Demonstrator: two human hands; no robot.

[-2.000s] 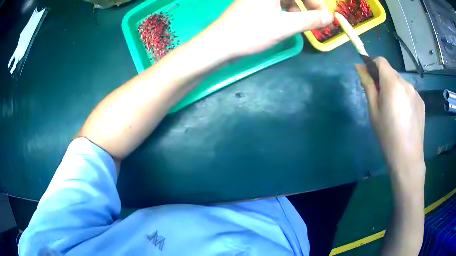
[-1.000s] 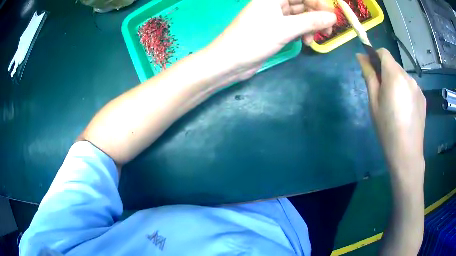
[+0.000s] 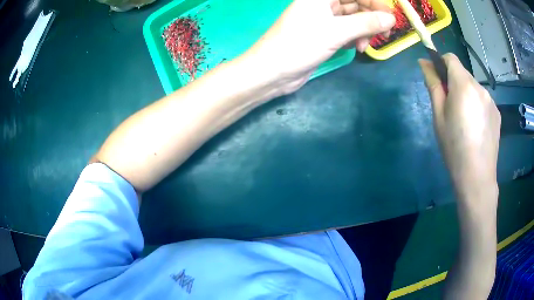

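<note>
My right hand is closed around slim pliers with dark jaws. A cream-white piece extends from the jaw tips over the yellow tray and runs out of the top edge. My left hand is beside the yellow tray's left end, thumb extended and fingers curled. Whether it pinches a fine wire is too small to tell. Red and black wire pieces fill the yellow tray. A looser red-black pile lies at the left end of the green tray, under my left forearm's far side.
A grey-white metal box stands at the upper right, with a dark cord beside it. Two metal tubes lie below it. White forked strips lie at the left. A crinkled bundle is at the top edge.
My left fingers have drawn back from the cream-white piece and lie a little lower. The pliers and my right hand have shifted slightly. Since one second ago there is little movement.
</note>
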